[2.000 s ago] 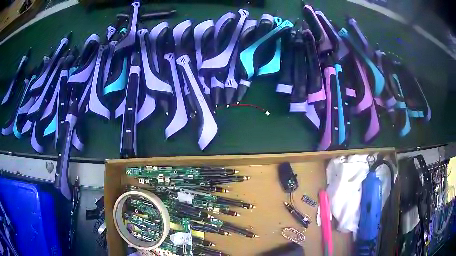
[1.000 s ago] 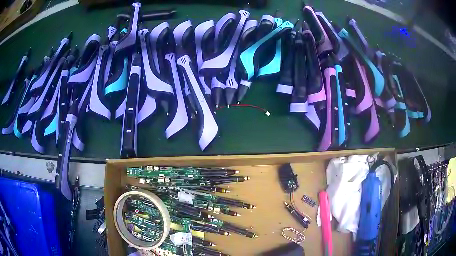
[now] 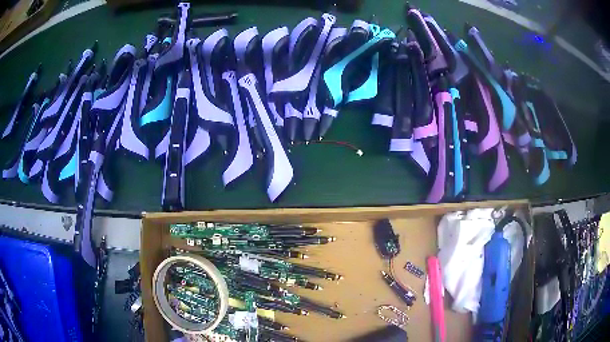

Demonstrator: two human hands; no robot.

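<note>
Neither my left hand nor my right hand is in view. A shallow cardboard tray (image 3: 348, 212) lies nearest in front of me. Green circuit boards (image 3: 261, 268) with dark cylindrical ends are piled in its left half, with a cream tape roll (image 3: 158, 294) on them. A small black part (image 3: 386, 238) with thin wires lies right of the middle. A bright pink stick (image 3: 436, 294) stands beside a white cloth (image 3: 461, 260). A blue electric screwdriver (image 3: 495, 277) lies on the cloth. A dark block (image 3: 382, 335) is cut off by the bottom edge.
Beyond the tray, handle shells in black with lilac (image 3: 271, 150), turquoise (image 3: 364, 77) and pink (image 3: 495, 163) lie in rows on the dark green bench (image 3: 334, 175). A thin red wire (image 3: 338, 143) lies among them. A blue bin (image 3: 43, 287) stands at the left.
</note>
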